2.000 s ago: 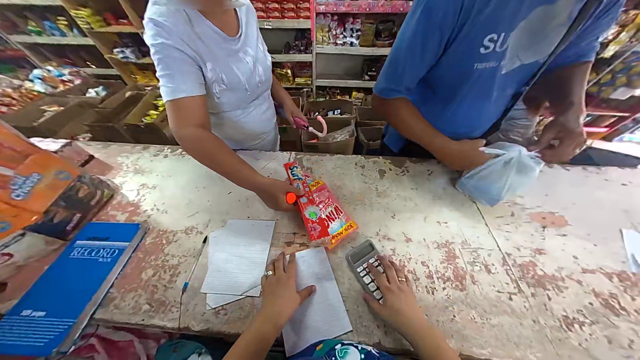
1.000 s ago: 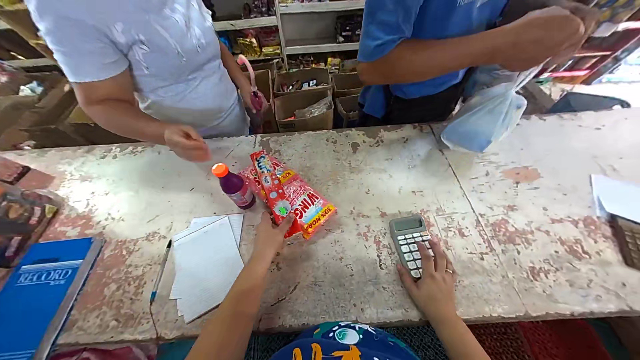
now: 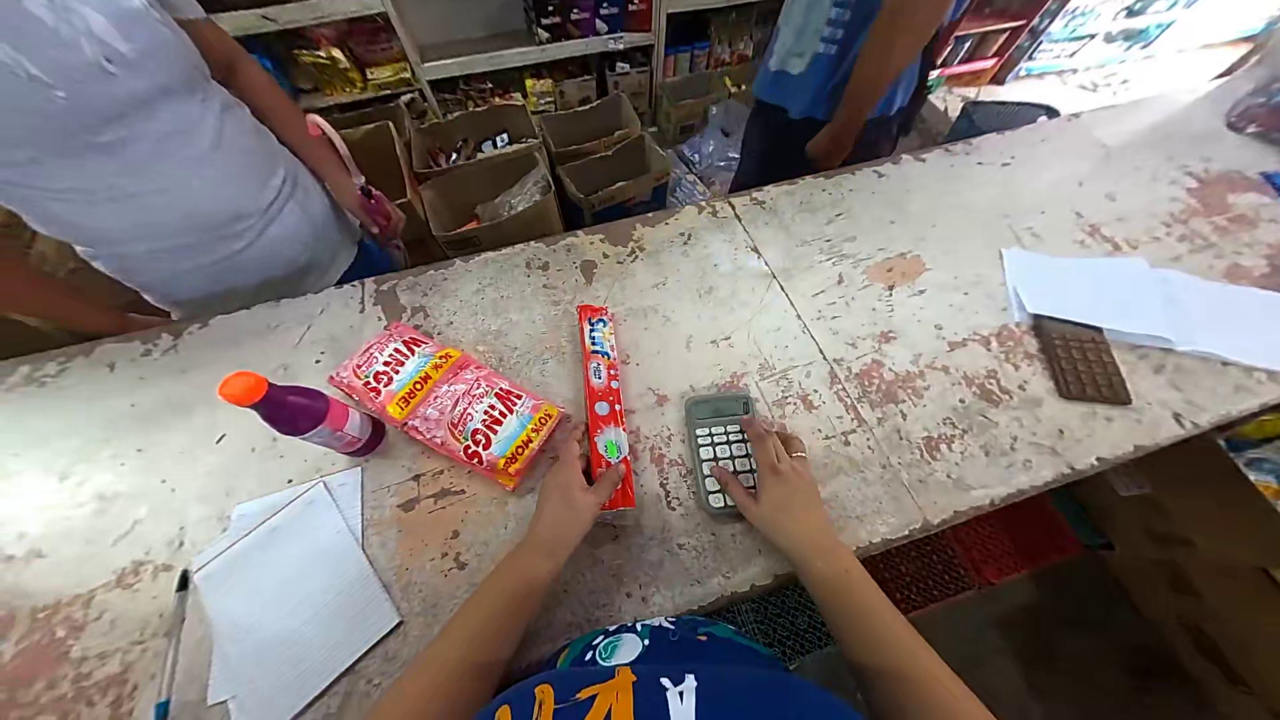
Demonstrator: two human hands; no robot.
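Observation:
My left hand (image 3: 568, 490) has its fingers at the lower end of a long red Surf packet (image 3: 606, 400) that lies on the worn painted counter (image 3: 690, 300). Left of it are pink Wings packets (image 3: 450, 400), joined end to end, and a purple bottle with an orange cap (image 3: 310, 415) lies or leans beside them. My right hand (image 3: 775, 480) rests on a grey calculator (image 3: 722, 450), fingertips on its keys. Whether the left fingers grip the packet or only touch it is hard to tell.
Lined paper sheets (image 3: 300, 600) and a pen (image 3: 173, 640) lie at lower left. White papers (image 3: 1130, 300) partly cover a brown calculator-like object (image 3: 1082, 365) at right. Two people stand across the counter, before open cardboard boxes (image 3: 500, 195).
The red Surf packet, before on top of the Wings packets, now lies apart to their right, by my left hand. The person in blue stands farther off. The view has shifted.

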